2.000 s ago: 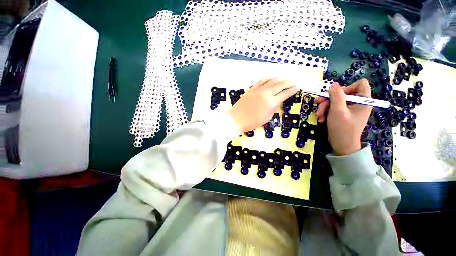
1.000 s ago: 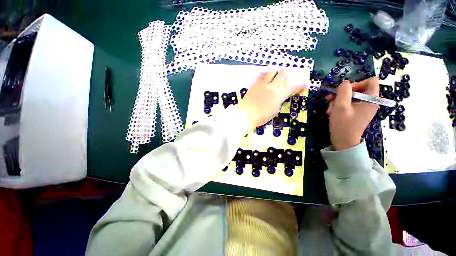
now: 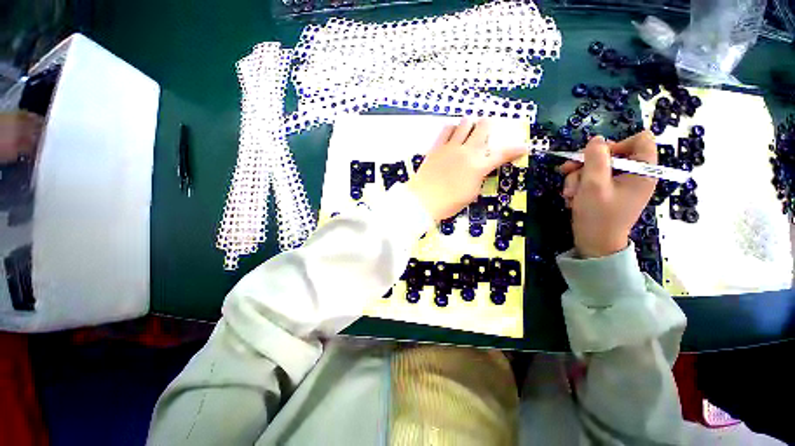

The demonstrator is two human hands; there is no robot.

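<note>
My right hand point(image 3: 608, 187) is closed around silver-white tweezers point(image 3: 649, 168), tips pointing left at the work sheet's right edge. The tips meet a small white strip piece with holes point(image 3: 538, 144). My left hand point(image 3: 455, 167) lies over the pale work sheet point(image 3: 375, 305), its thumb and finger reaching to the left end of that piece; whether they pinch it is unclear. Black housings point(image 3: 466, 277) stand in rows on the sheet, some hidden under my left hand. Loose round black parts point(image 3: 645, 239) are heaped right of the sheet, partly behind my right hand.
White punched strips point(image 3: 418, 57) lie beyond the sheet, and crossed strips point(image 3: 261, 157) at left. Spare dark tweezers point(image 3: 184, 159) lie further left beside a large white box point(image 3: 96, 192). A second pale sheet point(image 3: 723, 253) and a crumpled clear bag point(image 3: 719, 35) are at right. A blurred hand shows at the left edge.
The whole view has shifted, so the bench things sit further left. My left fingertips have moved right to the strip piece at the sheet's edge. The tweezers remain in my right hand.
</note>
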